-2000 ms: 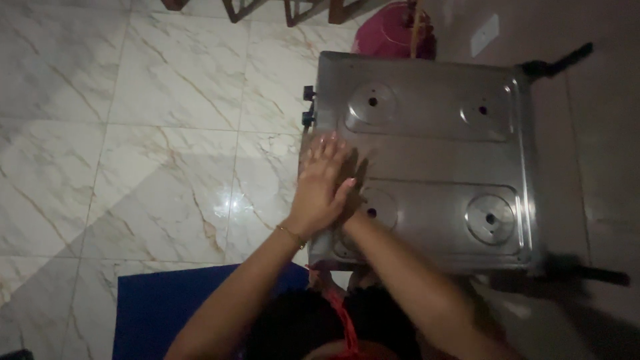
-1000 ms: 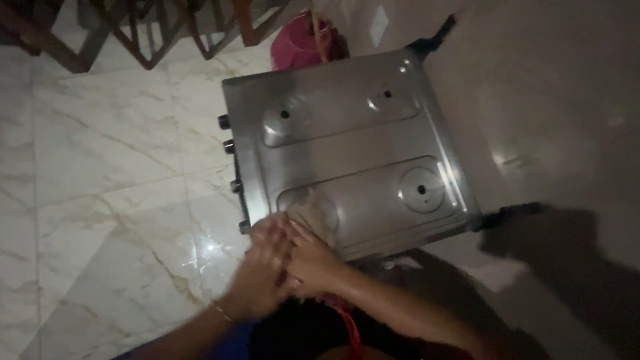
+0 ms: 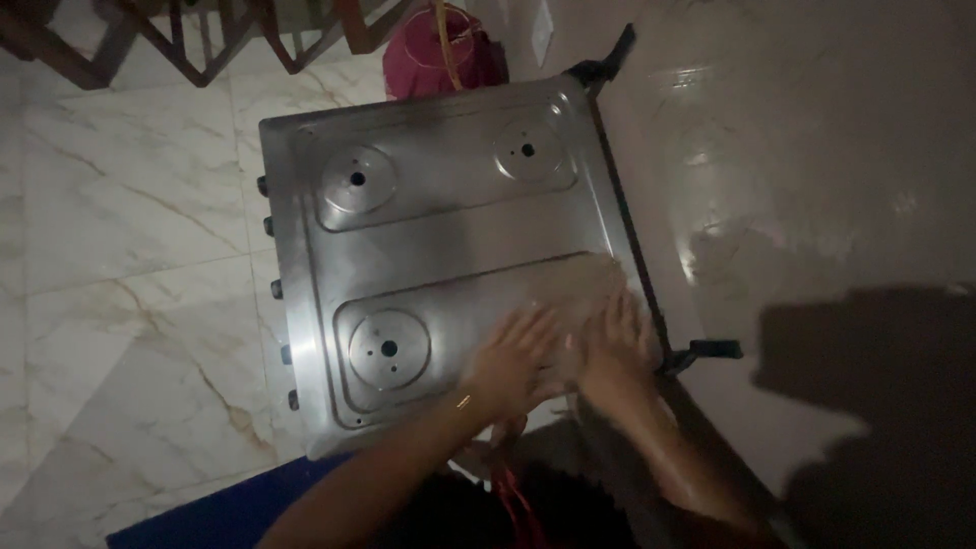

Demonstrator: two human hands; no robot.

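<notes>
A stainless steel gas stove top [image 3: 457,236] with round burner recesses and knobs along its left side lies below me. Both hands are blurred over its near right part. My left hand [image 3: 518,354] has its fingers spread low over the steel, a thin bracelet on its wrist. Beside it on the right, my right hand [image 3: 618,351] lies over a pale, blurred cloth [image 3: 587,282], which covers the near right burner recess. Whether the fingers of the right hand grip the cloth is not plain.
Dark hinged brackets [image 3: 713,349] stick out at the stove's right corners. Behind the stove stand a maroon fabric-covered object [image 3: 427,57] and dark wooden bars [image 3: 282,46]. Marble-patterned tiles [image 3: 137,206] lie to the left, a blue mat [image 3: 221,507] at the lower left, and a wall [image 3: 801,168] rises on the right.
My hands were together at the stove's near left part; now they are apart, at its near right part. The cloth has moved right with them. The view has shifted and turned.
</notes>
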